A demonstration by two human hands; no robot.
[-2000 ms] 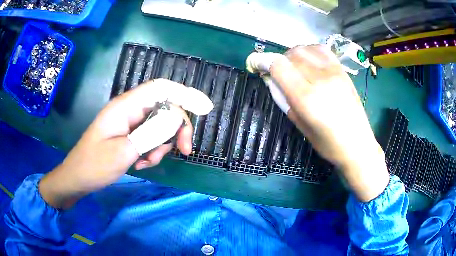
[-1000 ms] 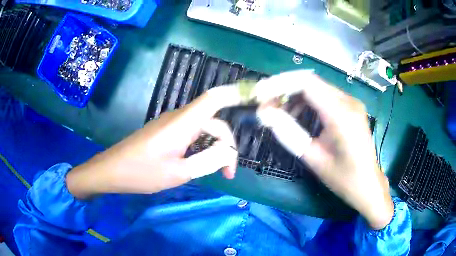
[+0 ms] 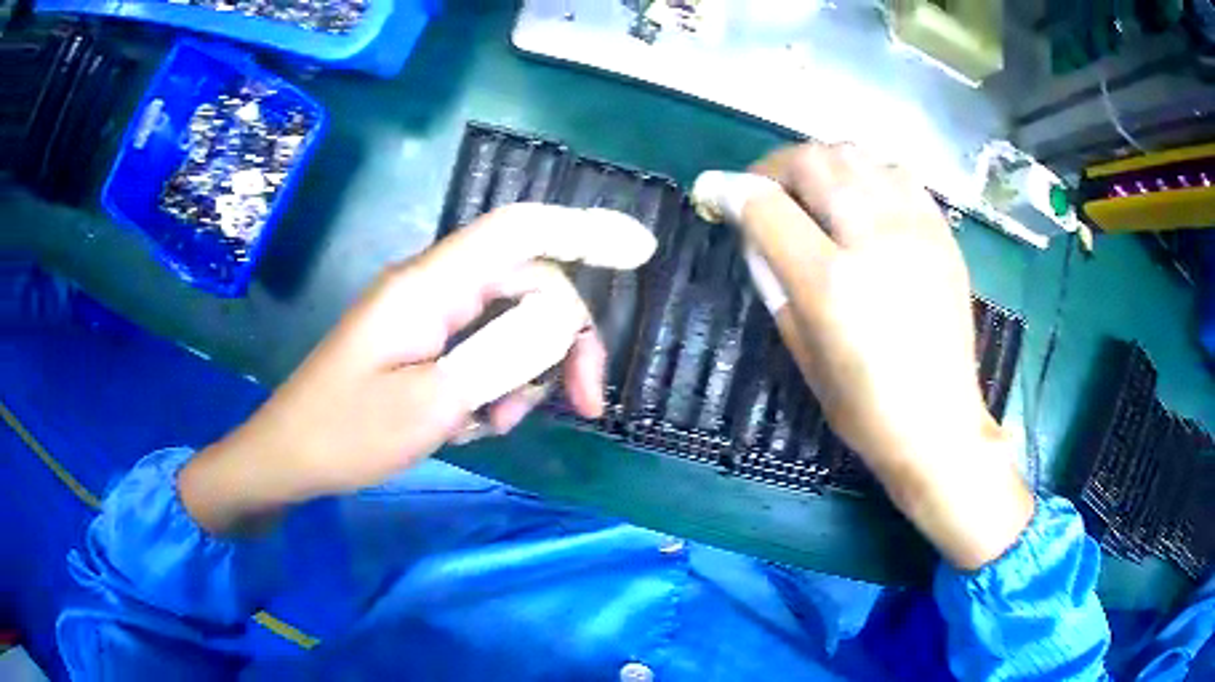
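Several black plastic housings (image 3: 686,360) lie side by side in a row on the green bench mat, their gridded ends toward me. My left hand (image 3: 453,333), with whitish finger cots, is over the left part of the row. Its index finger and thumb are apart and its other fingers are curled; whether small parts lie in the curled fingers is hidden. My right hand (image 3: 853,280) is over the upper right part of the row. Its cotted fingertips are together at the housings' far ends, around a tiny part that is too blurred to make out clearly.
A small blue bin (image 3: 220,167) of silver parts stands at left, with a large blue tray (image 3: 333,47) behind it. The pale machine plate (image 3: 773,67) is at the back. A light curtain (image 3: 1153,193) and stacked housings (image 3: 1153,460) are at right. More housings (image 3: 60,107) are far left.
My hands, close together a second ago, are now apart. My right hand has moved back to the housings' far ends, and my left index finger has drawn away from it.
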